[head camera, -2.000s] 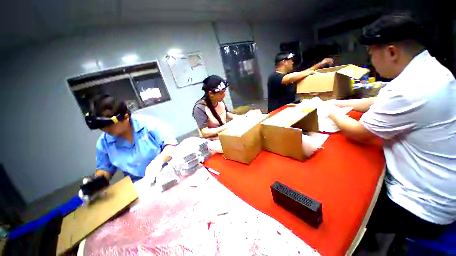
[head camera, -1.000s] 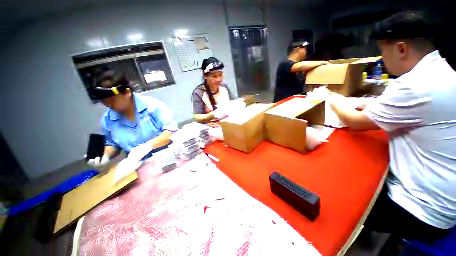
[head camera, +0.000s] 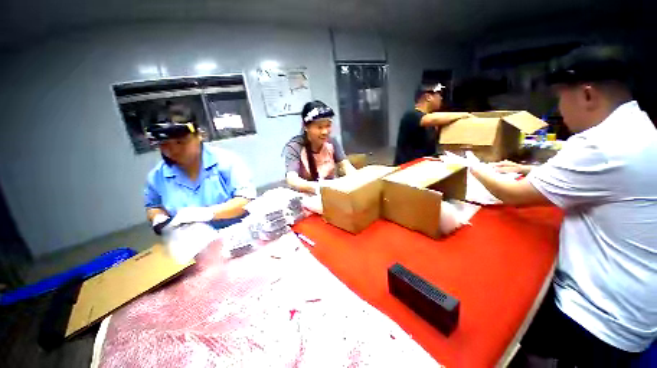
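Note:
Neither of my hands is in view. A black slotted housing [head camera: 423, 299] stands on the red table cloth [head camera: 497, 248], nearest in front of me, with its row of slots facing up. Nothing touches it. The pinkish-white mottled table cover [head camera: 238, 316] lies to its left, with small red scraps on it. A thin stick, perhaps a marker pen [head camera: 305, 239], lies near the boundary between the two covers.
Two cartons [head camera: 413, 195] stand mid-table, with bagged items [head camera: 270, 215] piled left of them. A person in blue [head camera: 198, 180] handles a white bag by a cardboard pad [head camera: 126, 284]. Three other people stand around the table. A larger open carton [head camera: 479, 136] is at the far end.
The person in blue has brought the black housing from beside the body to the white bag. The person in pink and grey has lowered the hands. The view has shifted slightly.

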